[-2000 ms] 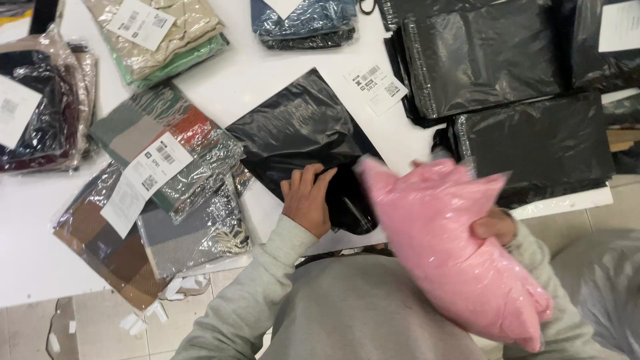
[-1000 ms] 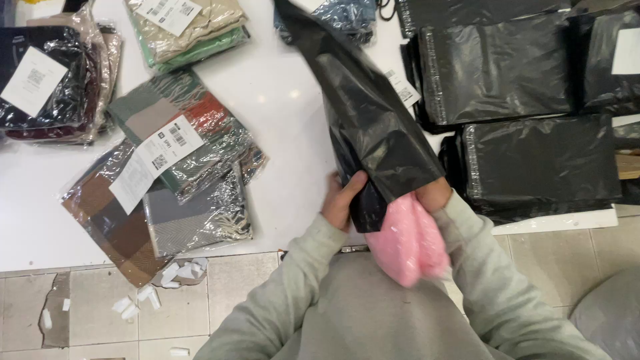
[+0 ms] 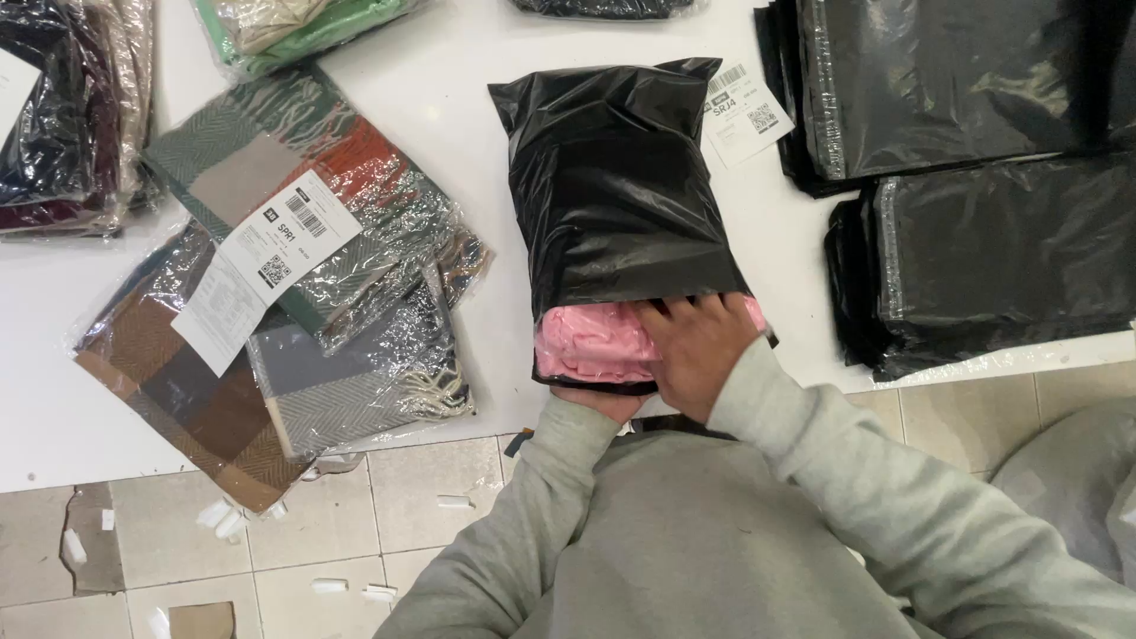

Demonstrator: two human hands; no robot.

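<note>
A black plastic mailing bag (image 3: 621, 195) lies on the white table with its mouth towards me. Inside that mouth shows a pink item in clear plastic wrap (image 3: 590, 342), most of it covered by the bag. My right hand (image 3: 701, 351) presses on the pink item, fingertips under the bag's upper edge. Beneath the bag's near end is my left hand (image 3: 599, 404), its fingers hidden. A paper label (image 3: 748, 115) with printed codes lies by the bag's top right corner.
Wrapped checked scarves (image 3: 293, 204) with a paper label (image 3: 284, 240) lie at the left, partly over the table's edge. More wrapped textiles (image 3: 71, 133) are at the far left. Stacks of black mailing bags (image 3: 1012, 257) fill the right side. Scraps lie on the tiled floor (image 3: 435, 497).
The pink item, held in my right hand beside the bag two seconds ago, is now mostly inside it. The bag, raised one second ago, now lies flat. The view has shifted.
</note>
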